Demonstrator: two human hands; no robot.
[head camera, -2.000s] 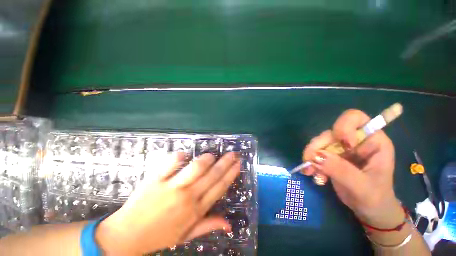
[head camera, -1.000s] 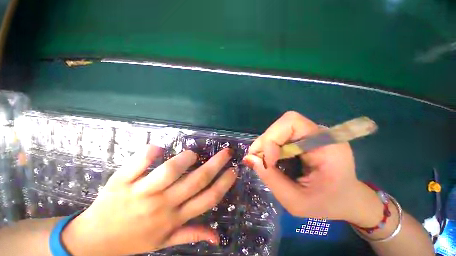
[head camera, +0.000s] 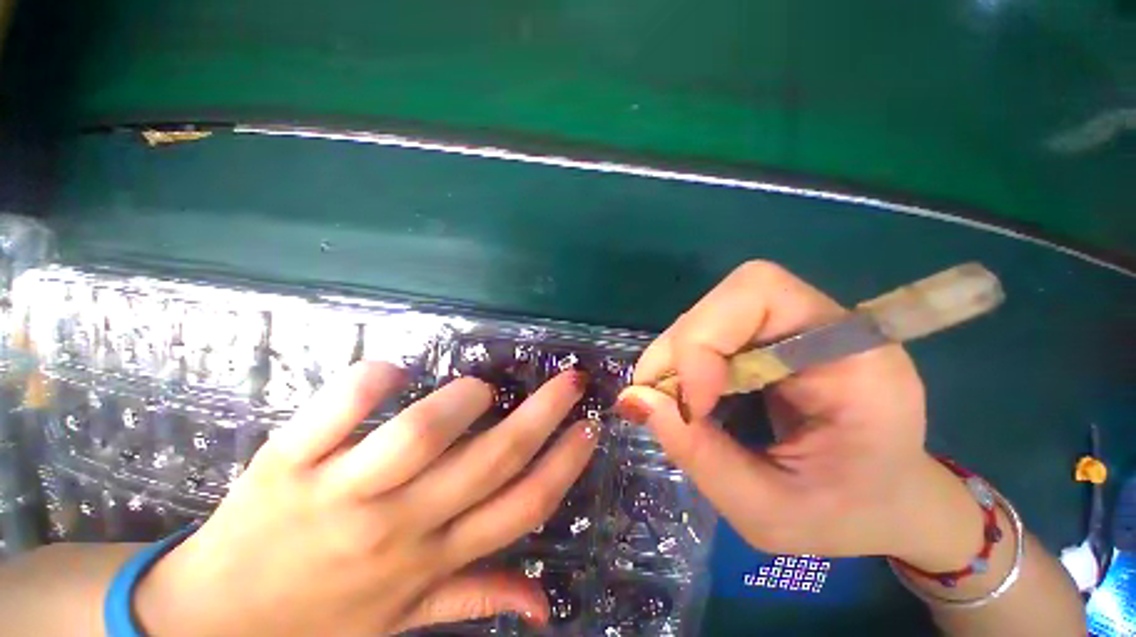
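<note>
A clear blister tray (head camera: 224, 326) with rows of pockets holding small dark parts lies at the lower left and centre. My left hand (head camera: 411, 498) lies on the tray with its fingers spread, palm down. My right hand (head camera: 797, 436) grips a pick with a tan wrapped handle (head camera: 934, 302) and greyish band; its fingertips are over the tray's upper right pockets, and the tip is hidden or too small to see. A blue backing sheet (head camera: 738, 597) with a grid of tiny white squares (head camera: 791, 574) lies right of the tray, partly under my right hand.
A dark tool with an orange-yellow piece (head camera: 1090, 470), possibly scissors, lies at the far right. A white patch (head camera: 1081, 566) and a bright blue-white item (head camera: 1112, 610) are below it. A pale line (head camera: 561, 162) crosses the green bench, with a tan scrap (head camera: 175, 136) at its left end.
My right hand has moved left from above the blue sheet to the tray's upper right pockets with the pick. My left hand remains on the tray. The camera view has shifted and tilted.
</note>
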